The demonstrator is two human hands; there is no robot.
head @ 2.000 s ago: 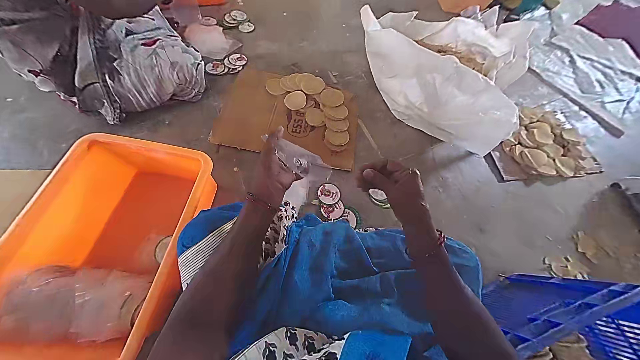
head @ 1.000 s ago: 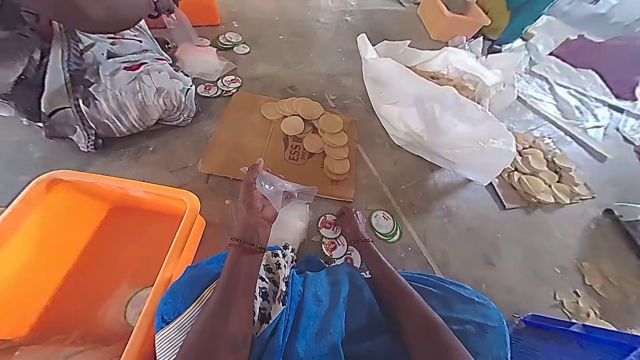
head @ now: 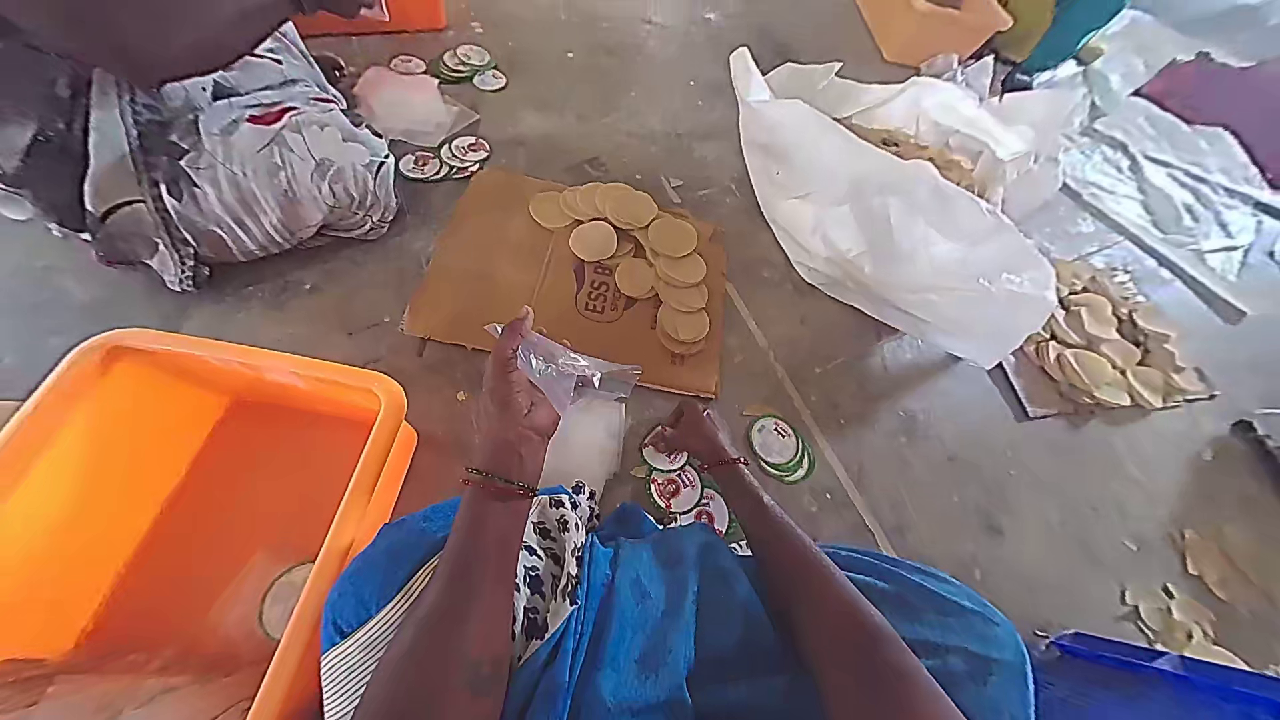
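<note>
My left hand [head: 520, 400] holds a clear plastic bag [head: 570, 368] by its edge, above a stack of flat clear bags [head: 585, 440] beside my lap. My right hand [head: 688, 432] touches the topmost of several round printed labels [head: 676, 488] on the floor in front of me; whether its fingers grip that label is hard to tell. A second small pile of round labels [head: 776, 442] lies just right of that hand. Beyond both hands, thin pale round discs [head: 672, 236] lie overlapping on a flat piece of brown cardboard [head: 480, 260].
An orange plastic tub [head: 390, 400] with plastic-wrapped contents stands at left. A white sack [head: 880, 220] lies open at upper right, near a heap of pale discs [head: 1100, 350]. A blue crate [head: 1150, 670] is at lower right. Another person sits at upper left by more labels [head: 470, 150].
My right hand, raised with fingers closed two seconds ago, is now down at the round labels. The bag in my left hand now stands more spread out than in the first frame.
</note>
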